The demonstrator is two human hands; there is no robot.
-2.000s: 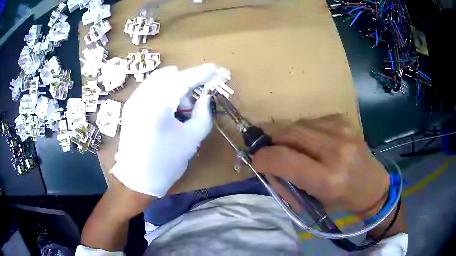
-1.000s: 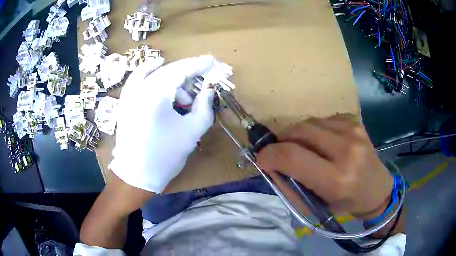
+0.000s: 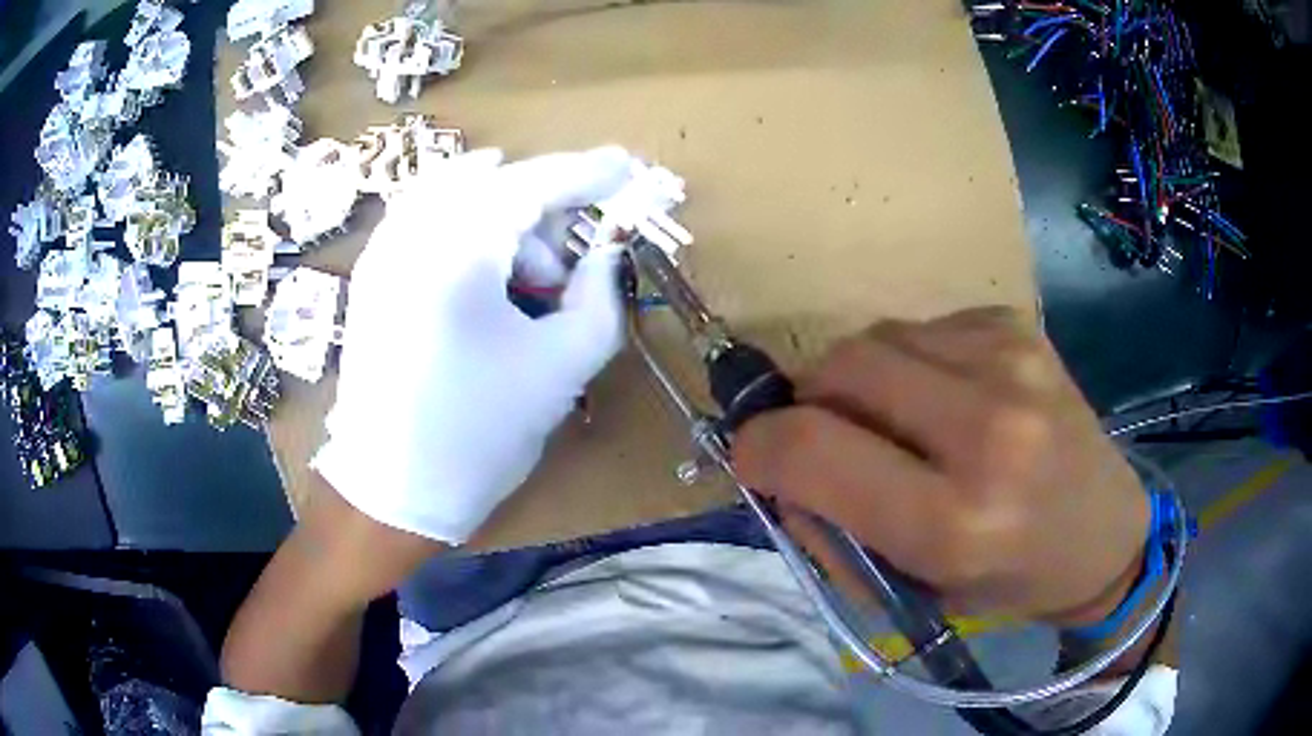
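My left hand [image 3: 453, 331], in a white glove, holds a white plastic housing [image 3: 659, 201] between thumb and fingers above the cardboard sheet [image 3: 849, 173]. My bare right hand [image 3: 950, 467] grips the black handle of a soldering iron [image 3: 751, 388]. The iron's silver barrel points up and left, with its tip at the housing beside my left thumb. The exact contact is too small to tell. A thin metal tube runs alongside the barrel. A clear feed tube [image 3: 993, 700] loops under my right wrist, which wears a blue strap [image 3: 1151, 568].
White housings [image 3: 305, 324] lie in a loose heap at left, partly on the cardboard. Small dark circuit boards [image 3: 43, 431] lie at far left. A tangle of coloured lead wires [image 3: 1137, 130] lies at upper right. A grey floor with a yellow line [image 3: 1245, 492] shows at lower right.
The held housing and iron tip have shifted slightly right. A little more of the housing shows past my left fingers. My right wrist has moved slightly right. Both grips are unchanged.
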